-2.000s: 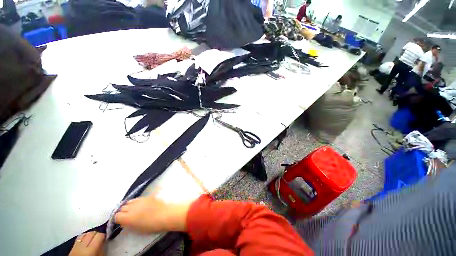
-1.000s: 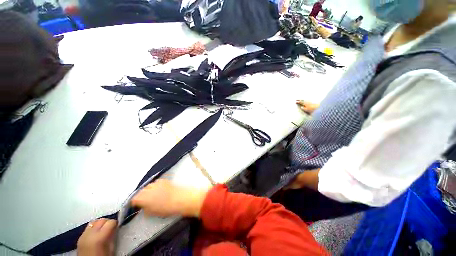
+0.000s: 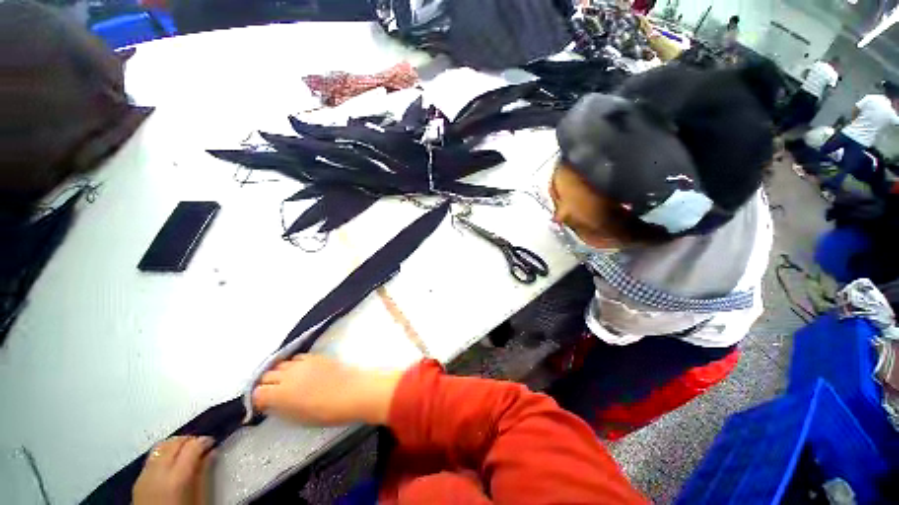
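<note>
A long black cloth strip [image 3: 360, 274] lies slantwise along the near table edge, its pointed tip near the shears. A pale grey layer shows at its opening beside my right hand. My right hand [image 3: 320, 390], in a red sleeve, is closed on the strip at this opening. My left hand [image 3: 175, 471] is at the lower left, cut off by the frame's bottom, with its fingertips closed on the strip's lower part. The fingertips of both hands are partly hidden.
Black pointed strips [image 3: 370, 163] are fanned out behind. Black shears [image 3: 508, 252] lie near the right edge. A phone [image 3: 179, 237] lies at left, a brown cloth bundle [image 3: 59, 99] far left. A person [image 3: 680, 286] sits close at right. Blue crates [image 3: 789, 424] stand on the floor.
The person who came in at the right is now lower, seated over the red stool. My left hand has moved slightly left, farther from my right hand, along the strip.
</note>
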